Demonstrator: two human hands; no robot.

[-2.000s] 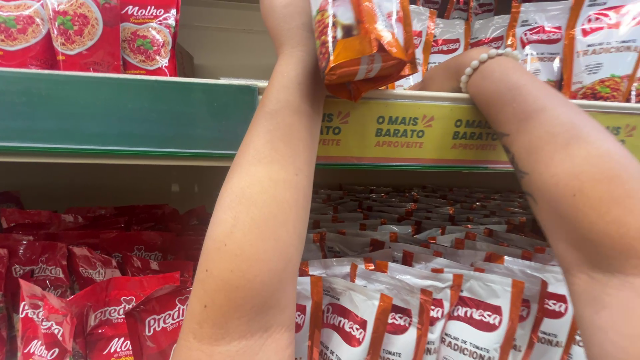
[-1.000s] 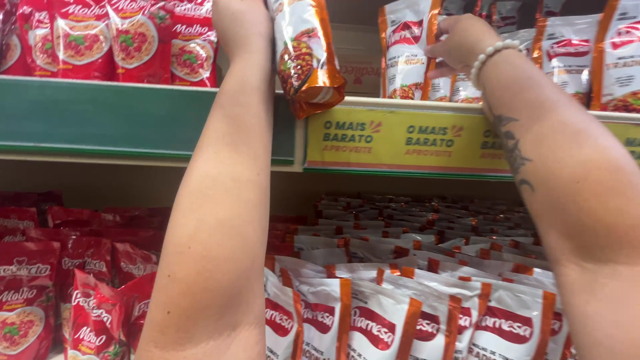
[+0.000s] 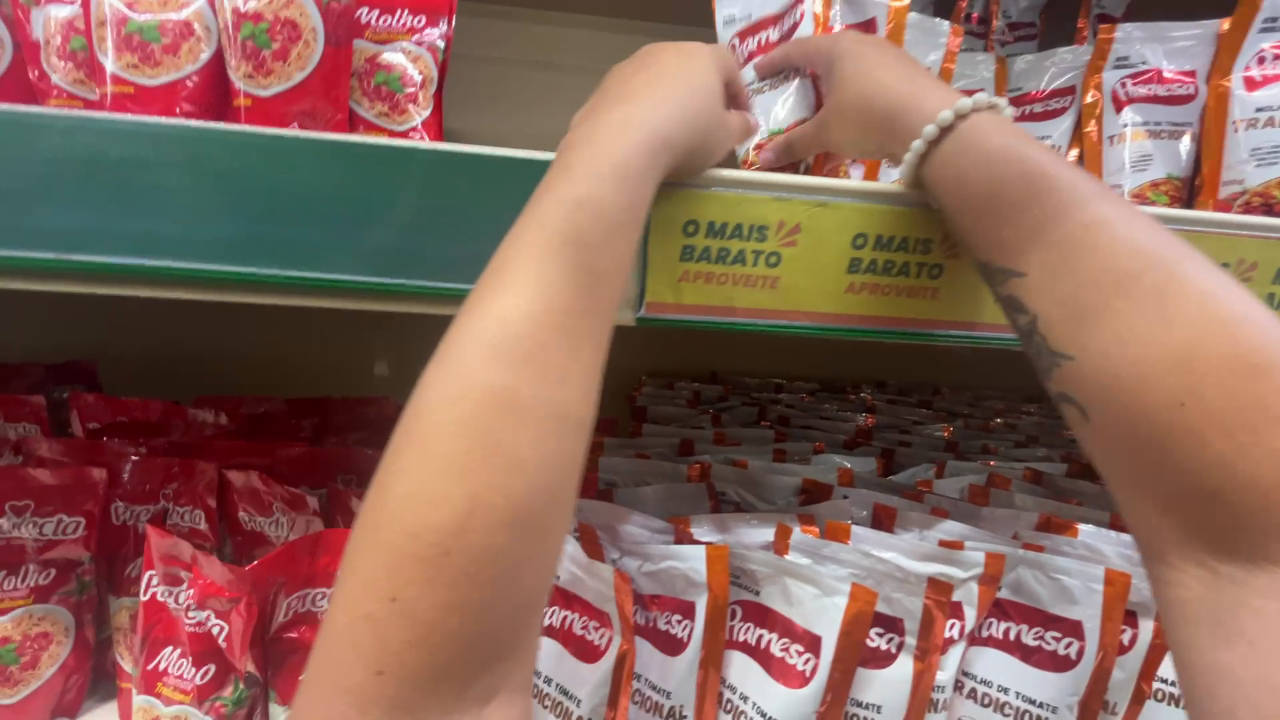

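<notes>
On the upper shelf, my left hand [image 3: 665, 110] and my right hand [image 3: 850, 100] meet at a white and orange pouch of tomato sauce [image 3: 775, 75], which stands upright at the shelf edge. My right hand, with a beaded bracelet at the wrist, grips the pouch from its right side, thumb and fingers on its front. The left hand is bent beside the pouch's left edge; its fingertips are partly hidden, and whether it holds the pouch does not show. More such pouches [image 3: 1150, 110] stand to the right.
Red sauce pouches [image 3: 285, 60] stand at the upper left. A green shelf strip [image 3: 250, 200] and a yellow promotional strip [image 3: 800, 265] run along the shelf edge. Below are rows of red pouches [image 3: 50, 580] and white and orange pouches [image 3: 770, 640].
My left hand, which held a pouch up in front of the shelf, has moved right to beside my right hand. That pouch no longer hangs in front of the shelf edge.
</notes>
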